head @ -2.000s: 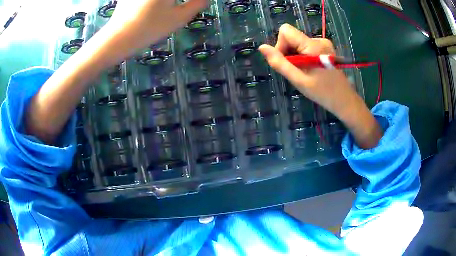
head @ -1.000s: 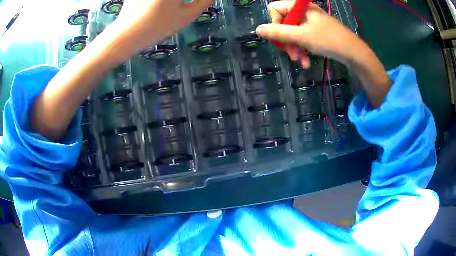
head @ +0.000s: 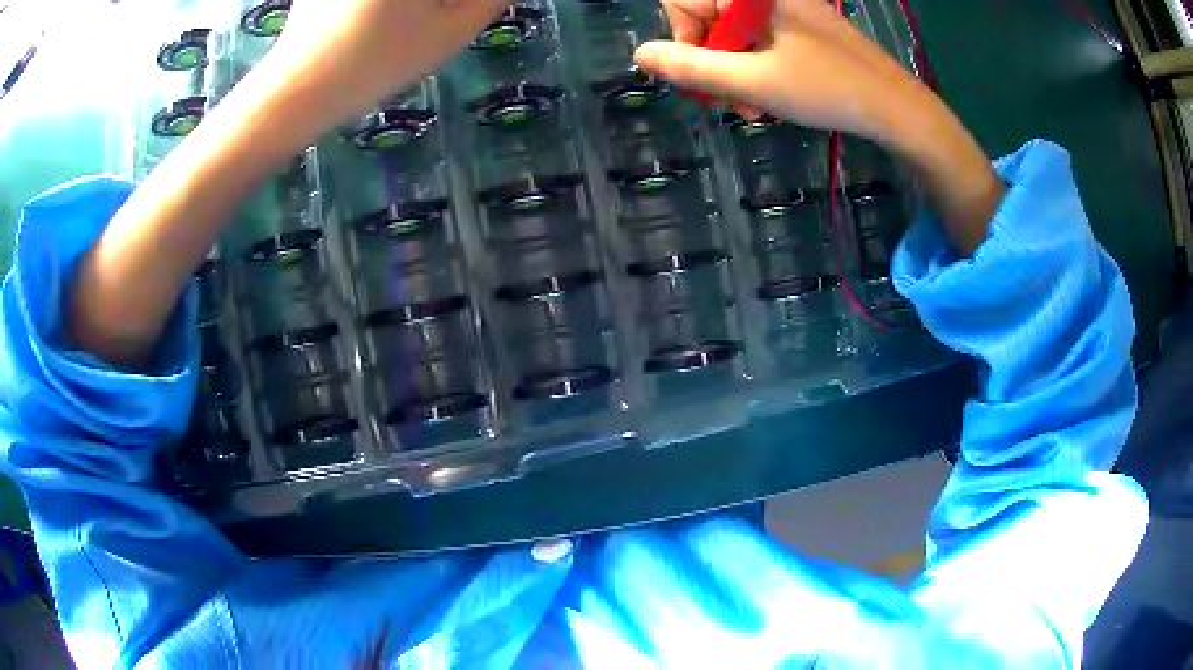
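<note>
A clear ribbed plastic tray [head: 451, 476] lies in front of me with rows of dark round speaker units [head: 533, 194] standing in its pockets. My right hand [head: 785, 66], bare, holds a red test probe [head: 741, 29] at the top edge, over the tray's upper right part. The probe's upper end is cut off by the frame edge. My left hand [head: 438, 16] is at the top edge, over the tray's upper middle. Its fingers are mostly cut off, so whether it holds anything cannot be told.
A green mat [head: 1034, 157] lies under the tray. A red wire [head: 837, 223] hangs down over the tray's right side. More speaker units [head: 183, 52] stand at upper left beside white glare. A dark rail runs along the right edge.
My right hand has moved up and slightly left with the probe, which has turned from lying level to pointing steeply down. The red wire has shifted. My left hand has risen slightly.
</note>
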